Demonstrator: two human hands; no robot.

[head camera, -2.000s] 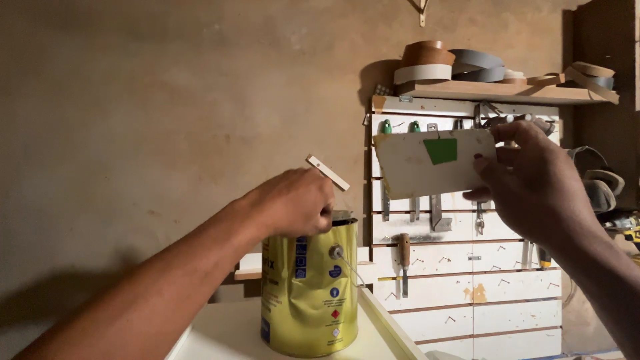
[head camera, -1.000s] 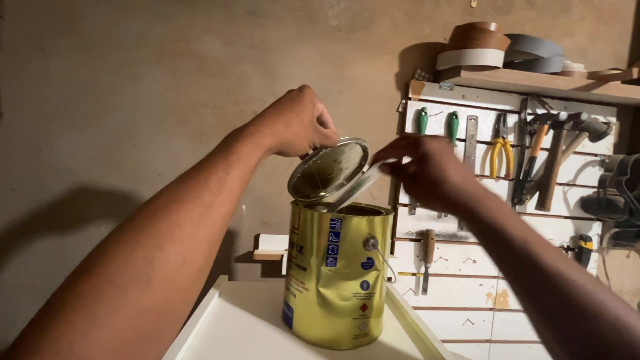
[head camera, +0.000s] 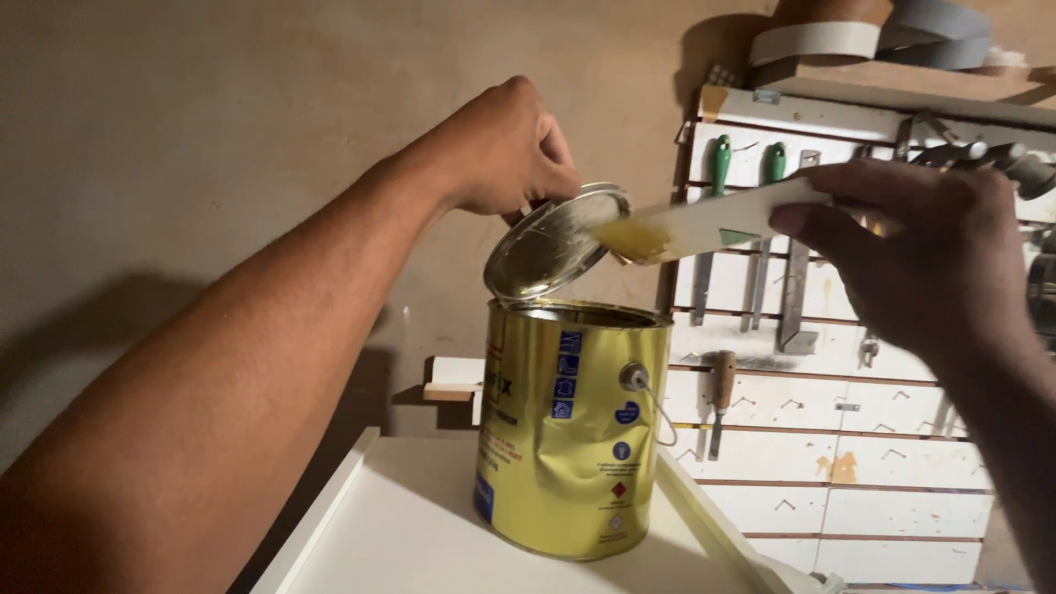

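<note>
A dented yellow metal can point(head camera: 577, 437) with a wire handle stands upright, its top uncovered. Above its rim my left hand point(head camera: 520, 157) grips the round metal lid point(head camera: 557, 243) by its upper edge, tilted so that the underside shows. My right hand point(head camera: 916, 239) pinches one end of a flat white rectangular piece point(head camera: 709, 223) with a green patch. The far end of that piece bears yellowish, wet-looking stuff and is beside the lid's right edge; whether they touch cannot be told. The can's contents are hidden.
Under the can is a white panel with raised edges point(head camera: 396, 511). A slatted white tool board point(head camera: 899, 445) on the right holds a wood-handled chisel point(head camera: 723, 396), green-handled tools point(head camera: 722, 165) and a metal square point(head camera: 796, 280). Edge-banding rolls point(head camera: 817, 41) lie on a shelf above.
The lid is now raised and tilted over the can; two seconds ago my left hand held a small light strip there. My right hand has drawn the white piece up and away from the can's mouth since one second ago.
</note>
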